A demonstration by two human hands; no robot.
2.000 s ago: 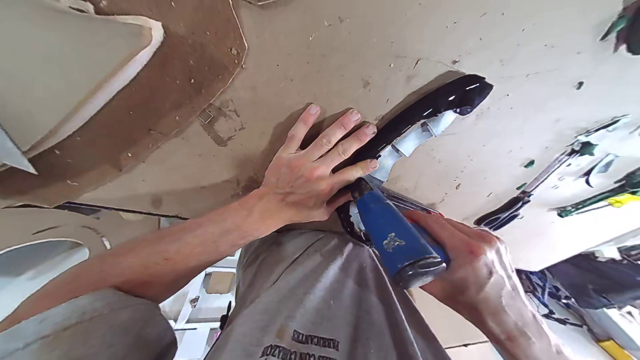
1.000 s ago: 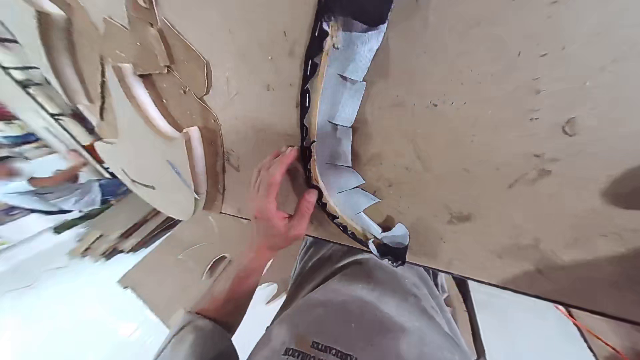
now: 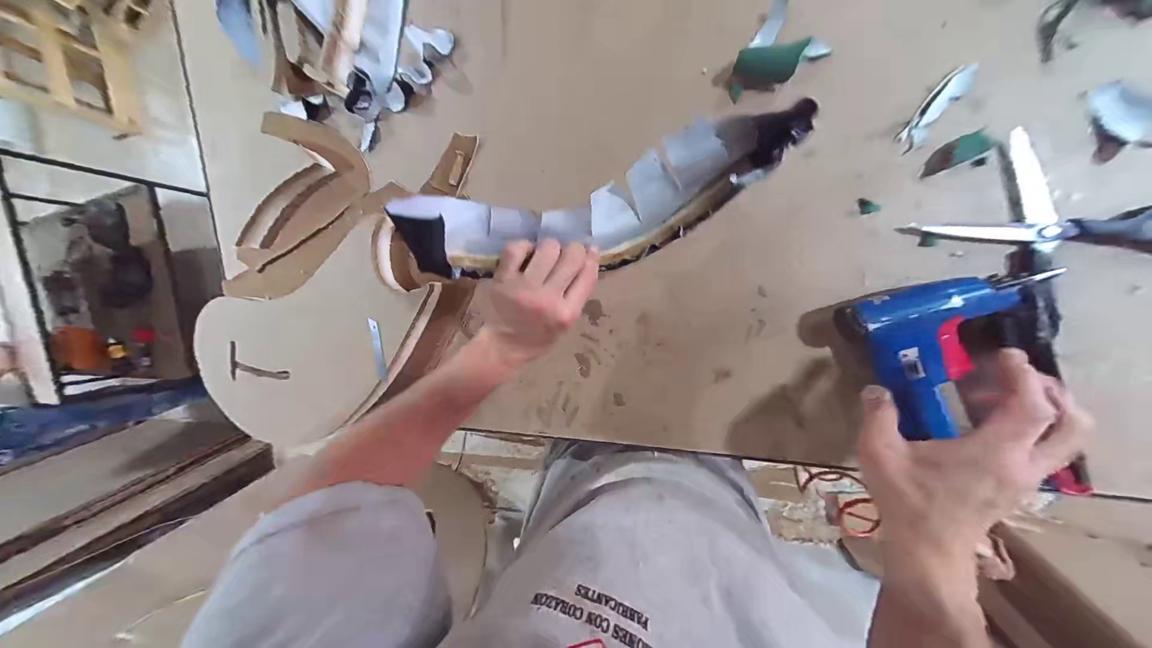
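Note:
A curved wooden-edged piece (image 3: 621, 202), covered in black and pale fabric with notched flaps, lies on the table. My left hand (image 3: 544, 292) grips its near edge, fingers curled over it. At the right, a blue staple gun (image 3: 918, 333) with a red part rests at the table's near edge. Around its handle my right hand (image 3: 976, 432) is spread, thumb on one side and fingers on the other; whether it grips the tool cannot be told. Scissors (image 3: 1035, 229) with open blades lie just beyond the tool.
Green and pale fabric scraps (image 3: 774, 65) are scattered over the far and right parts of the table (image 3: 576, 378). Cut cardboard pieces (image 3: 288, 360) lie at the left. More covered strips (image 3: 360, 54) are piled at the far left. Beyond the table's left edge stands a dark metal frame (image 3: 108, 175).
Two seconds ago my right hand held the blue tool against the curved piece; now the tool is apart from it at the right. My left hand now grips the piece's edge. The view has swung strongly.

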